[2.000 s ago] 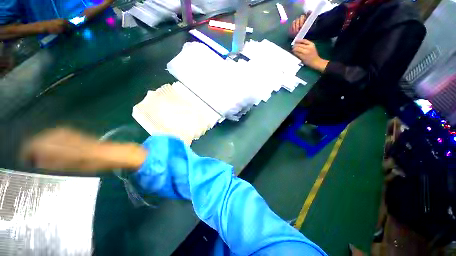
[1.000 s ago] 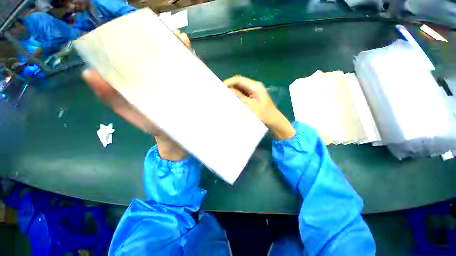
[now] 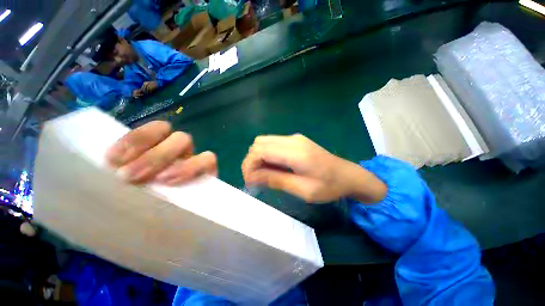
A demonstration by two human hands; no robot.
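Observation:
A thick white block of folded leaflets (image 3: 173,239) is held tilted in the air at the lower left, close to the camera. My left hand (image 3: 164,156) grips it; its fingers curl over the top edge and its thumb is hidden behind the block. My right hand (image 3: 299,167) is just right of the block, apart from it, with fingertips pinched together; a faint bit of clear wrap (image 3: 251,190) shows at the fingertips. A fanned row of leaflets (image 3: 418,122) lies on the green table to the right.
A puffy pile of translucent sleeve bags (image 3: 499,89) lies right of the fanned leaflets. A person in a blue smock (image 3: 158,63) sits across the table at the upper left, near white pieces (image 3: 223,61). Open brown cartons (image 3: 218,33) stand behind. The table edge curves below my right arm.
The block has moved down and left and turned, now showing its long side. My right hand has come away from it. The view has shifted, with the crumpled scrap no longer visible.

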